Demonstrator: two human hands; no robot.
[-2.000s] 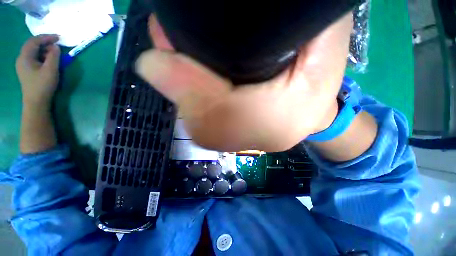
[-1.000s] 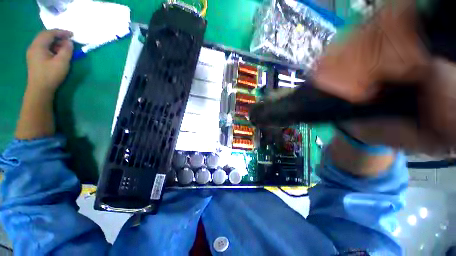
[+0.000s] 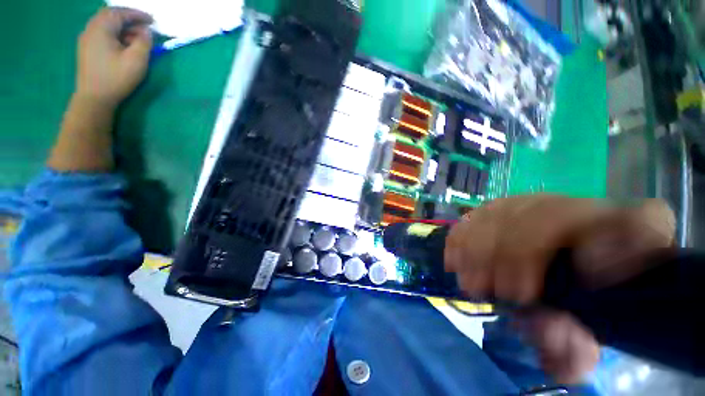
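Note:
My right hand (image 3: 533, 255), blurred, is closed around a thick black electric screwdriver (image 3: 618, 294). The driver lies nearly level over the lower right of the circuit board (image 3: 410, 267), its front end near the capacitors (image 3: 330, 264); its tip is too blurred to tell. The black vented panel (image 3: 270, 147) lies slanted along the board's left side, wire handle towards me. White blocks and orange windings (image 3: 406, 162) show beside it. My left hand (image 3: 116, 54) rests at the upper left with fingers curled; whether it pinches something small I cannot tell.
A clear bag of small parts (image 3: 502, 66) lies behind the board at the upper right. A white wipe (image 3: 193, 15) and a blue and white marker pen (image 3: 202, 37) lie by my left hand. Yellow rings (image 3: 464, 307) show at the near edge, partly hidden.
The screwdriver has come down from close before the camera to low over the board's right part. The view has shifted, so the panel and board appear further right. My left hand stays beside the wipe.

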